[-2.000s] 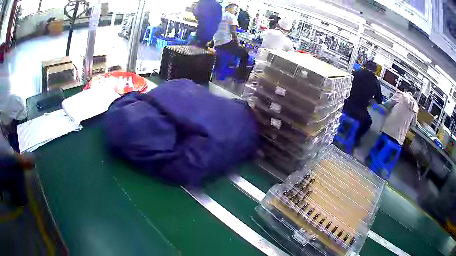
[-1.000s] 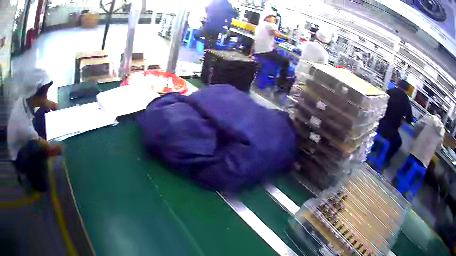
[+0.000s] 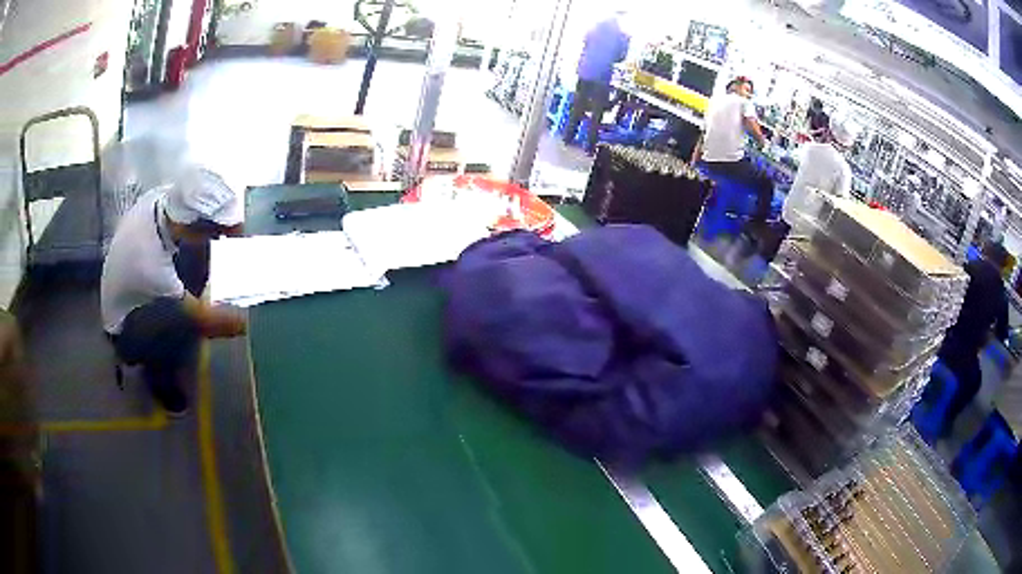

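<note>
Neither of my hands is in the picture. A crumpled purple-blue cloth bundle lies on the green bench top nearest in front of me. A stack of clear plastic trays stands to its right, with tan sheet on top. A single clear tray lies at the lower right, cut off by the lower edge, with rows of small dark pieces at its left part. White paper sheets lie at the bench's far left end.
A person in a white cap crouches at the bench's left end, a hand by its edge. A red disc, a black ribbed box and a dark flat object are at the far end. A trolley stands left; seated workers are at the right.
The view has turned left, so the bundle, papers and trays have shifted right in the picture. The crouching person and the trolley now show fully. The things on the bench keep their places.
</note>
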